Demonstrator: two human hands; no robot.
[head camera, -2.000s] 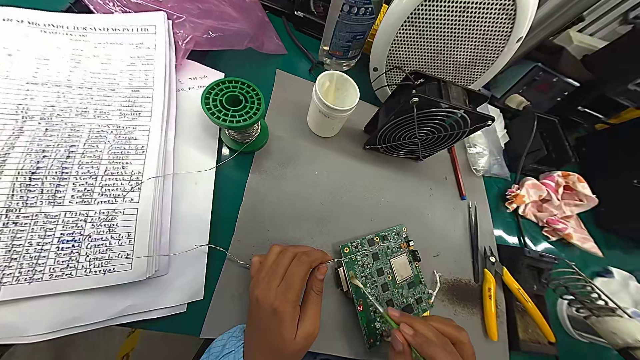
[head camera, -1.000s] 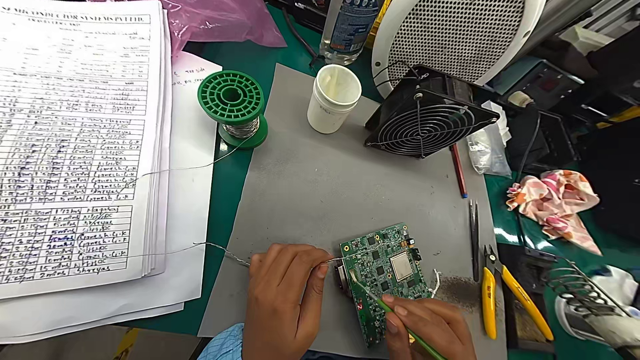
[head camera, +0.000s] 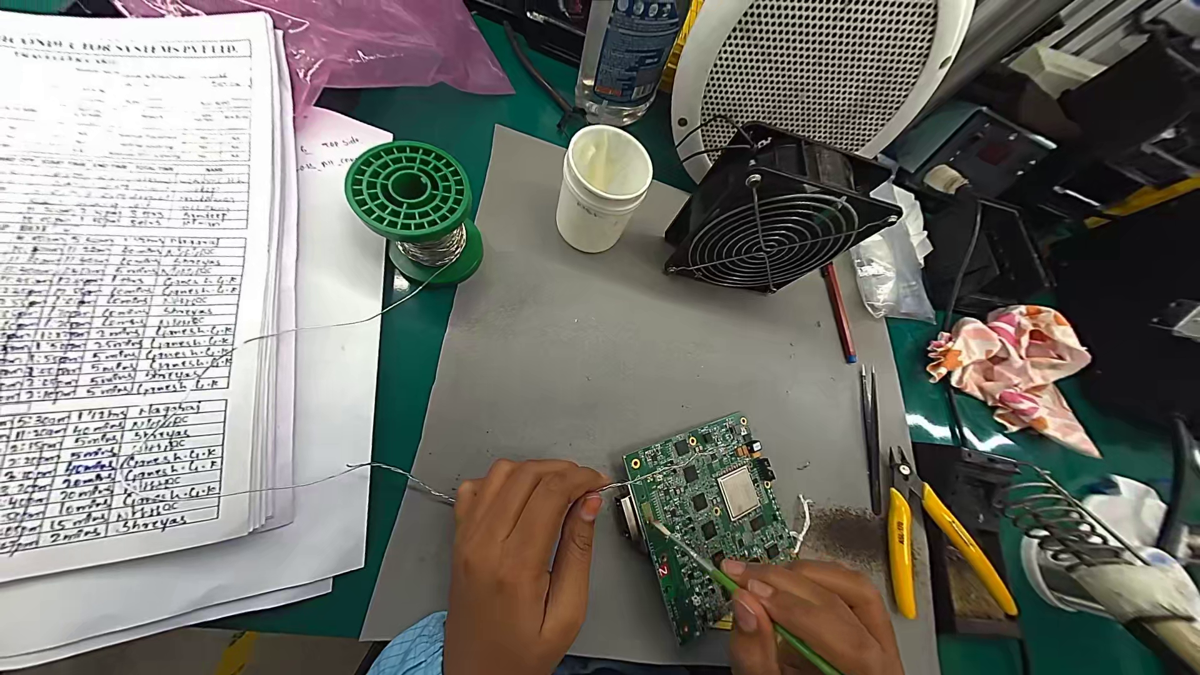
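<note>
A green circuit board (head camera: 698, 506) lies tilted on the grey mat, a silver square chip on its right half. My left hand (head camera: 530, 553) pinches solder wire (head camera: 427, 486) between thumb and forefinger at the board's left edge; the wire's thin end reaches over the board. Between the thumb and fingers of my right hand (head camera: 811, 609) is a thin green-handled brush (head camera: 717, 574), its tip over the board's left part near a metal-shelled connector (head camera: 630, 517). The wire trails left across the papers, and wire also leads from a green spool (head camera: 410, 192).
Beyond the board stand a white plastic tub (head camera: 602, 192) and a black fan (head camera: 773, 211). To the right lie tweezers (head camera: 872, 441), yellow-handled cutters (head camera: 902, 553), a red pen (head camera: 840, 314) and a soldering iron stand (head camera: 1059, 511). Written sheets (head camera: 122, 281) cover the left side.
The brush tip has moved a little up and left over the board, compared with one second ago. My left hand stays in place with the wire.
</note>
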